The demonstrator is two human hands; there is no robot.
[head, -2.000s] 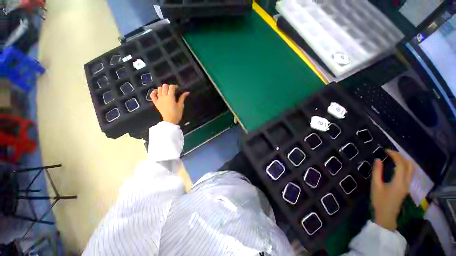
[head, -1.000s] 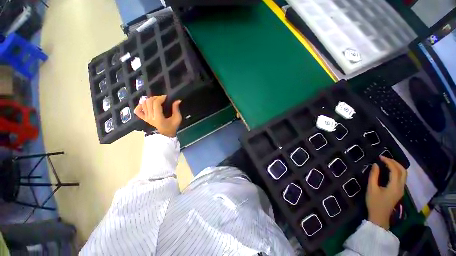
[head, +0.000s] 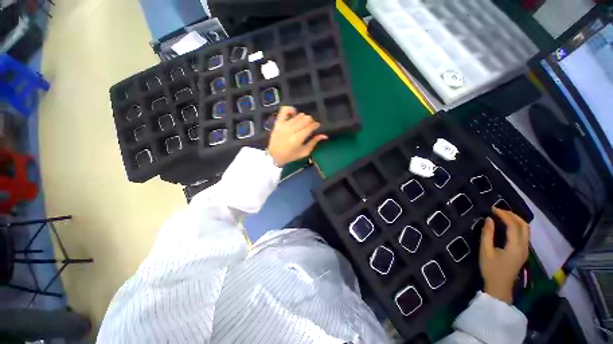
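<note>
My left hand (head: 294, 138) grips the front edge of a black foam tray (head: 348, 127), fingers over its edge pockets. This tray holds several dark-faced smartwatch units (head: 244, 103) and a white holder (head: 269, 70); its right columns are empty. It overlaps another foam tray (head: 128, 176) with units below it. My right hand (head: 504, 252) is at the right side of the near foam tray (head: 329, 205), thumb and fingers curved over the corner pockets; whether it grips the tray or a unit is unclear. That tray holds several units (head: 411, 238) and two white holders (head: 422, 166).
Green mat (head: 383, 121) with yellow tape lies between the trays. A pale blister tray (head: 457, 47) is behind, with a white piece in it. A keyboard (head: 511, 148), mouse and monitor (head: 591, 74) are at right. A blue crate (head: 20, 84) and a stool stand on the floor at left.
My left hand has moved right with the upper foam tray, now partly over the green mat, uncovering a filled tray below. My right hand has stayed by the near tray's right side.
</note>
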